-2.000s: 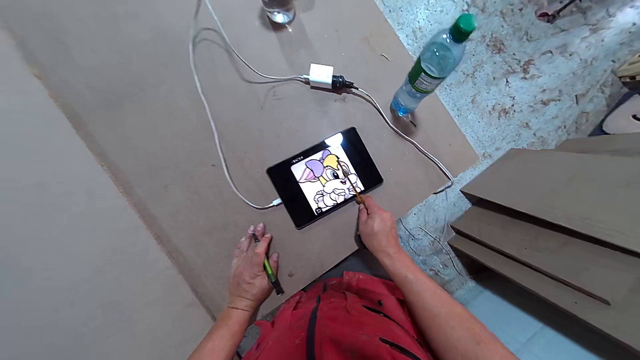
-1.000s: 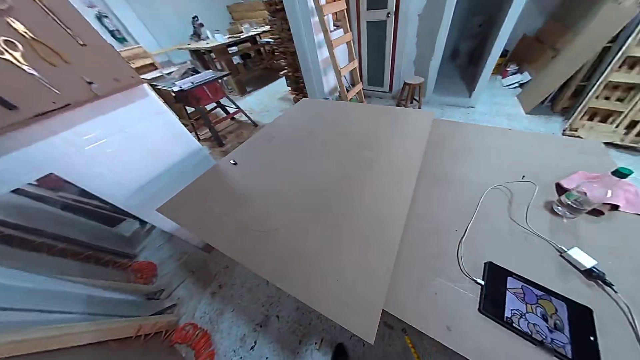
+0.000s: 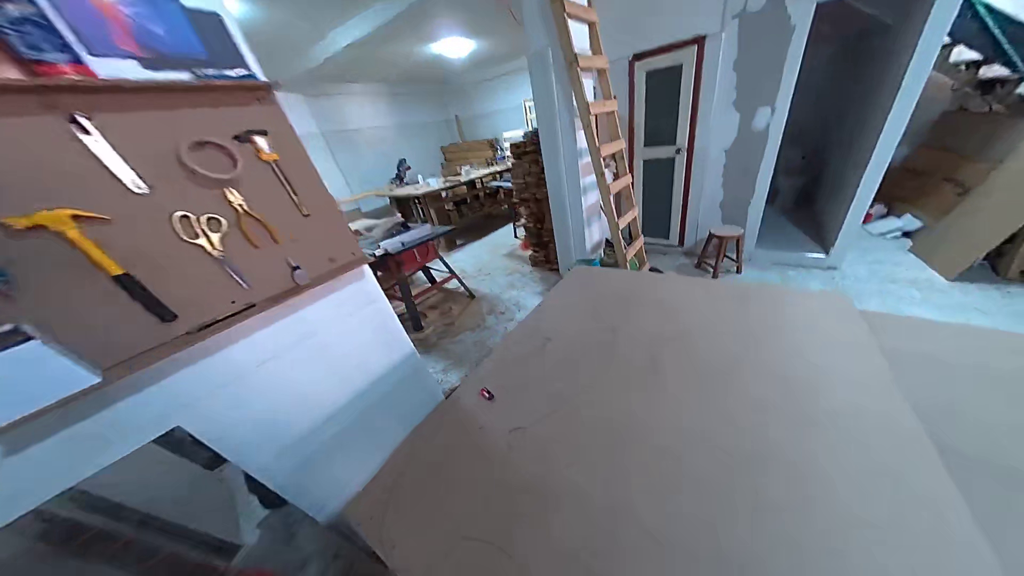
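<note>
Neither my left hand nor my right hand is in the head view. A large brown fibreboard sheet (image 3: 680,432) spreads across the lower right, with a small red and dark object (image 3: 486,394) lying near its left edge. On the tool board (image 3: 160,264) at the left hang a yellow claw hammer (image 3: 88,248) with a black grip, scissors (image 3: 210,242), pliers (image 3: 250,216), a roll of tape (image 3: 210,159), another hammer (image 3: 274,172) and a saw-like blade (image 3: 110,154).
A second sheet (image 3: 960,384) adjoins at the right. Beyond stand a red and black table saw (image 3: 412,256), stacked wood (image 3: 534,200), a wooden ladder (image 3: 612,148) and a round stool (image 3: 722,248). A white panel (image 3: 320,384) runs below the tool board.
The view has swung left and up. My hands, seen two seconds ago with a green marker under the left and the right at the tablet, are out of frame. The tablet, bottle and cables have left it too.
</note>
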